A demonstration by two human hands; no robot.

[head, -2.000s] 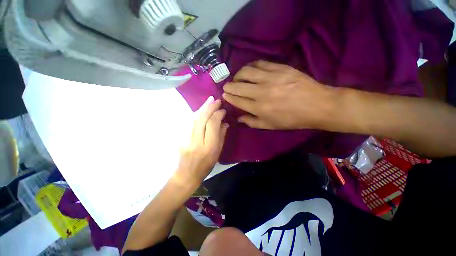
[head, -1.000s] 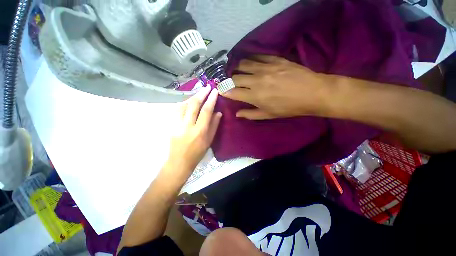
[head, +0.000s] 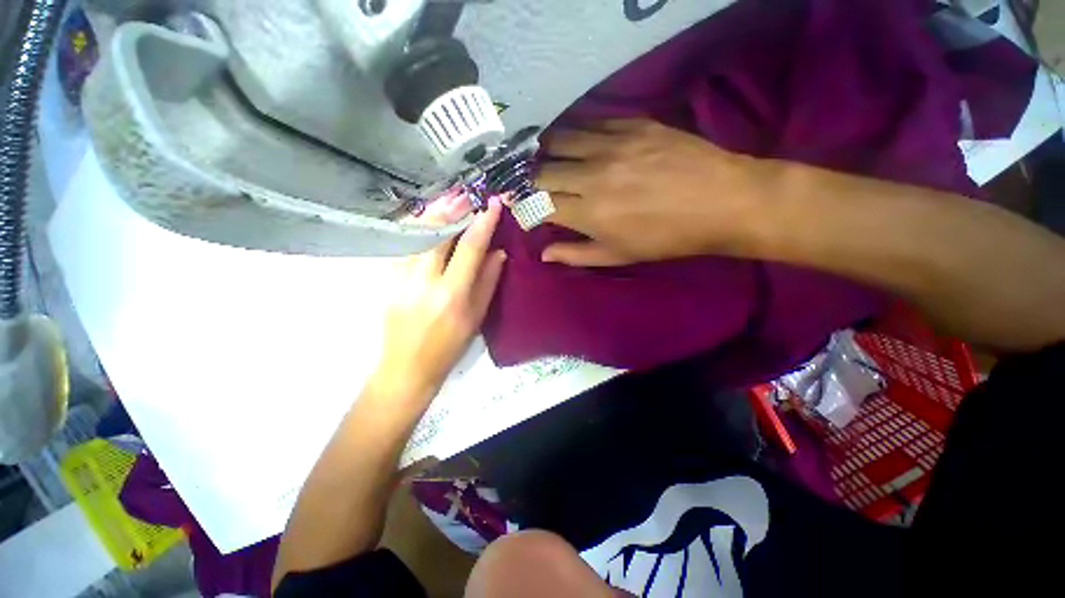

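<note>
The maroon garment [head: 631, 310] lies on the machine table, right of the sewing machine head [head: 280, 152], and hangs over the table's front edge. My right hand [head: 642, 193] lies flat on the cloth beside the ribbed tension knob [head: 534, 210], palm down. My left hand [head: 438, 304] is left of the cloth, fingertips at the needle area behind the knob. The machine partly hides these fingertips, the needle and the presser foot. I cannot tell if the left fingers pinch the cloth.
A white paper sheet [head: 234, 386] lies at the left. The lamp [head: 29, 380] hangs on a gooseneck at the far left. A red basket [head: 899, 438] with silvery bags is right of my lap. A yellow crate [head: 105, 496] is at lower left.
My left fingertips have moved up and left, to the needle area. The cloth has shifted toward the needle, and less of it shows beside the left hand. The right hand stays on the cloth.
</note>
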